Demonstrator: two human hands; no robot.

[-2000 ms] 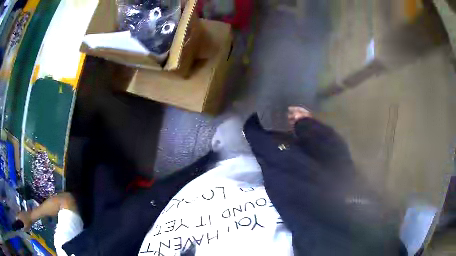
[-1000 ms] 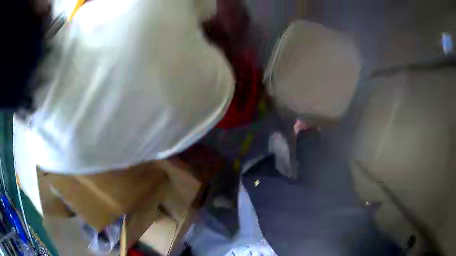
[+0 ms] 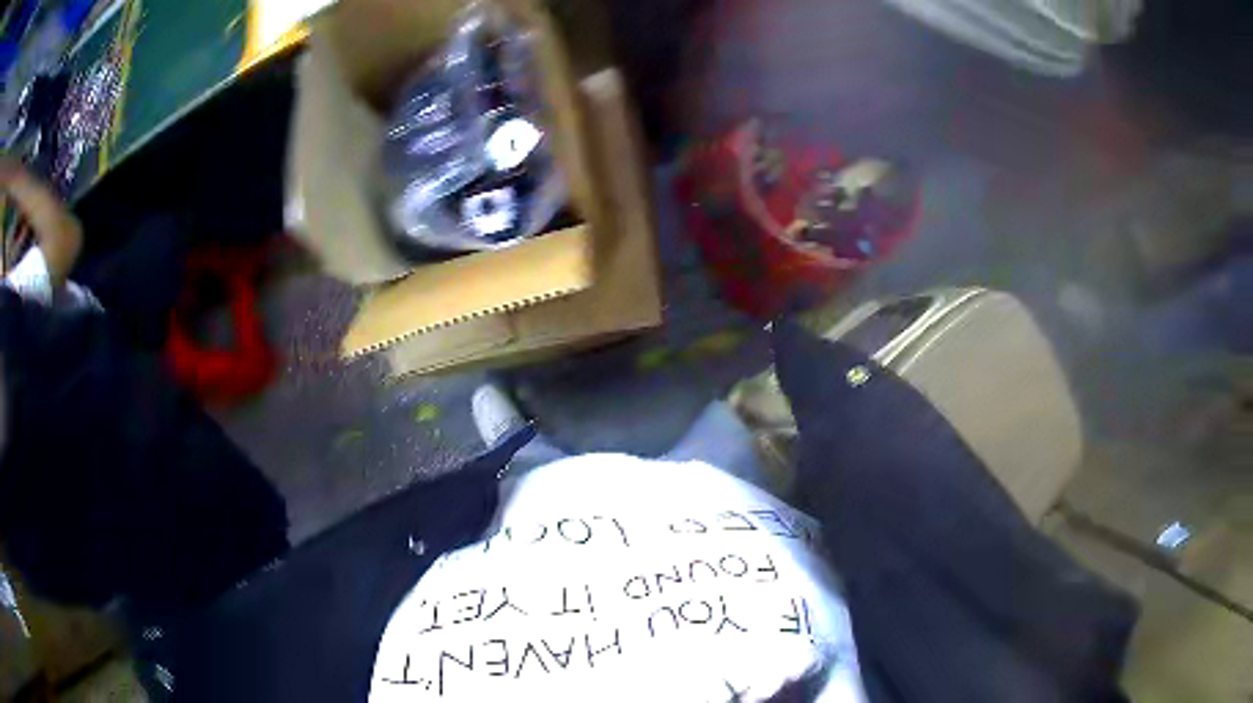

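Observation:
Neither of my hands can be made out; my open dark jacket and white printed shirt fill the bottom. An open cardboard carton (image 3: 474,291) stands ahead, left of centre. In it lies a shiny clear plastic bag (image 3: 447,151) around dark parts. Two pale round pieces with dark centres (image 3: 488,210) show at the bag. Another brown carton (image 3: 625,261) shows behind and beside the open one.
A red round container or stool with debris (image 3: 811,220) stands beyond the cartons. A beige rounded seat (image 3: 1010,392) is at right. A red stool (image 3: 220,330) and a person's bare forearm and dark clothing (image 3: 110,440) are at left, by the green line (image 3: 179,62).
The large pale shape at upper left has gone from view. The open carton shows higher and further right, and the beige seat lower. The small bare hand seen near the middle no longer shows.

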